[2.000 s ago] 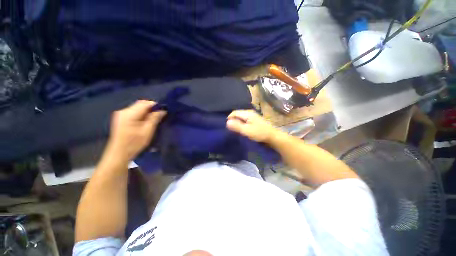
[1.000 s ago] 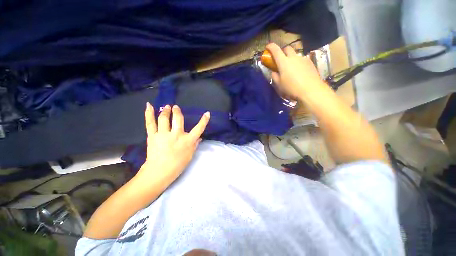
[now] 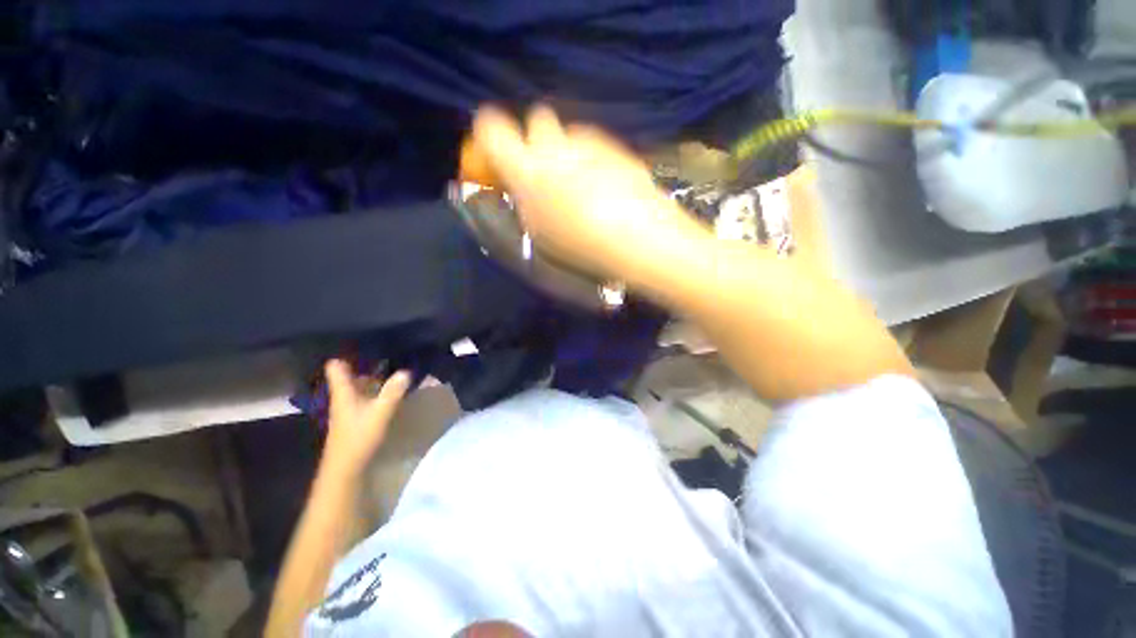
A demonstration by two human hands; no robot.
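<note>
My right hand [image 3: 561, 187] is closed on the orange-brown handle of the steam iron [image 3: 505, 231], which is over the right part of the narrow dark pressing board [image 3: 224, 280]. The hand and iron are blurred. A navy garment [image 3: 598, 349] lies at the board's right end and hangs over its front edge, with a small white label [image 3: 465, 347] on dark cloth. My left hand [image 3: 361, 405] is at the front edge of the board, left of the label, with fingertips at the hanging cloth. Whether it grips the cloth is unclear.
A large navy garment pile [image 3: 374, 75] lies behind the board. A yellow-green hose [image 3: 860, 120] runs right past a white container [image 3: 1022, 156]. A cardboard box [image 3: 997, 343] and a dark fan [image 3: 1009, 511] are at the right. An open box of metal items [image 3: 56, 586] is below left.
The iron has been taken from its rest by my right hand and moved left onto the board. My left hand has moved from on top of the garment down to the board's front edge.
</note>
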